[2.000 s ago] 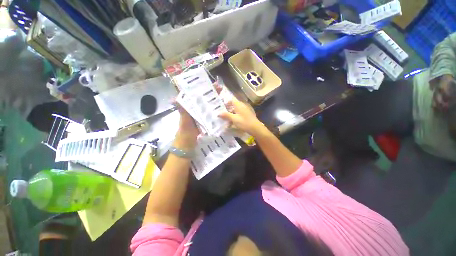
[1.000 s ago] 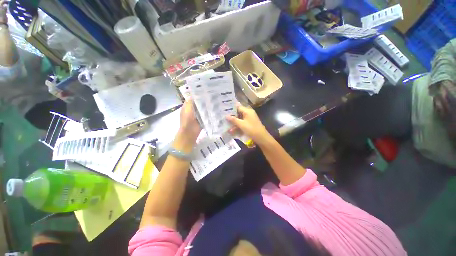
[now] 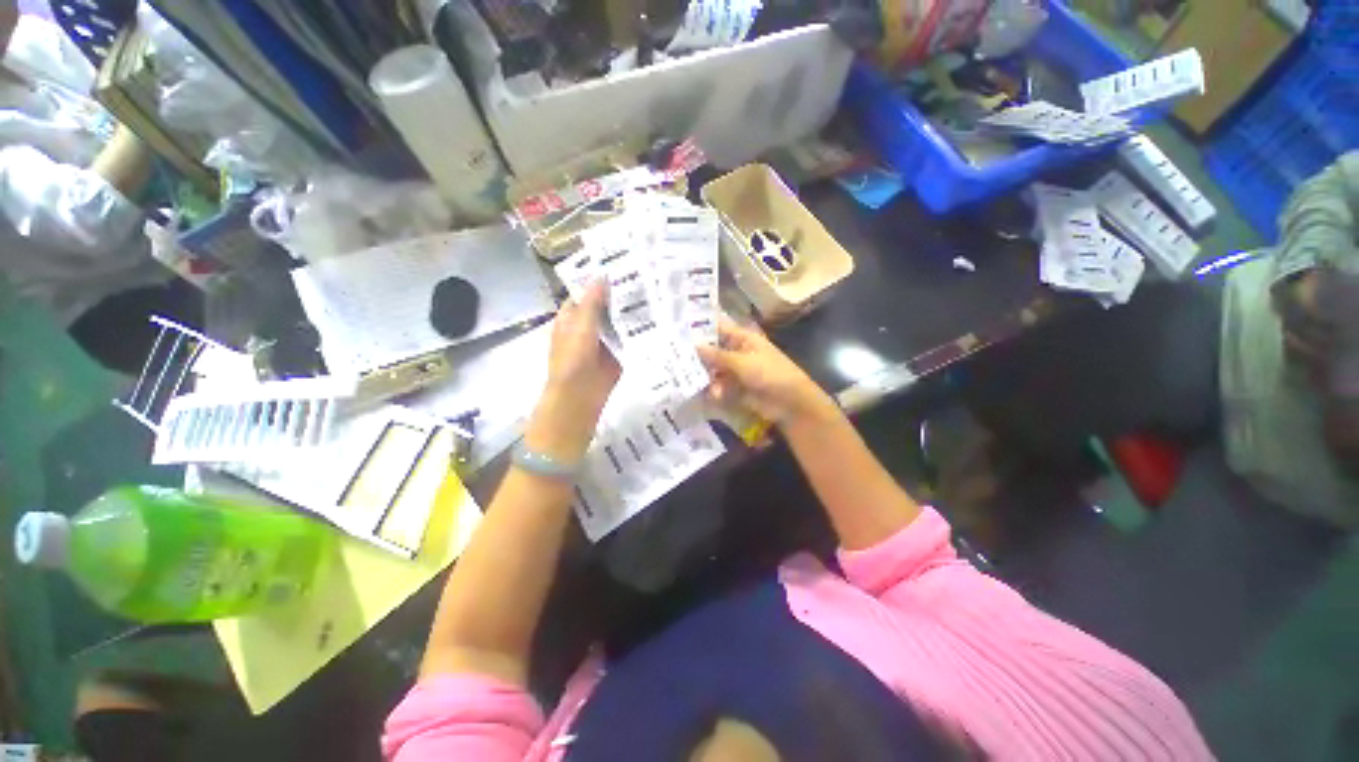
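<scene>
Several narrow white printed strips (image 3: 689,276) with short black bars are fanned out between my hands. My left hand (image 3: 578,350) grips the fan's lower left edge. My right hand (image 3: 757,375) pinches the strips at their lower right. A larger white printed sheet (image 3: 644,465) lies below the hands, partly hidden by them. A cream basket (image 3: 817,256) stands just beyond my right hand, with a slotted round piece visible in its bottom. A tan tray with red-and-white packets (image 3: 555,200) lies behind the strips.
A green bottle (image 3: 194,554) lies at left beside a yellow sheet (image 3: 321,633) and a slotted white frame (image 3: 251,423). A white board (image 3: 373,305) has a dark oval. A blue crate (image 3: 942,182) and loose strips (image 3: 1076,246) are at right. Parts of other people show at both sides.
The strips have gone from a closer stack to a wider fan, and my left hand has moved up along their edge. The person at far left shows more in view.
</scene>
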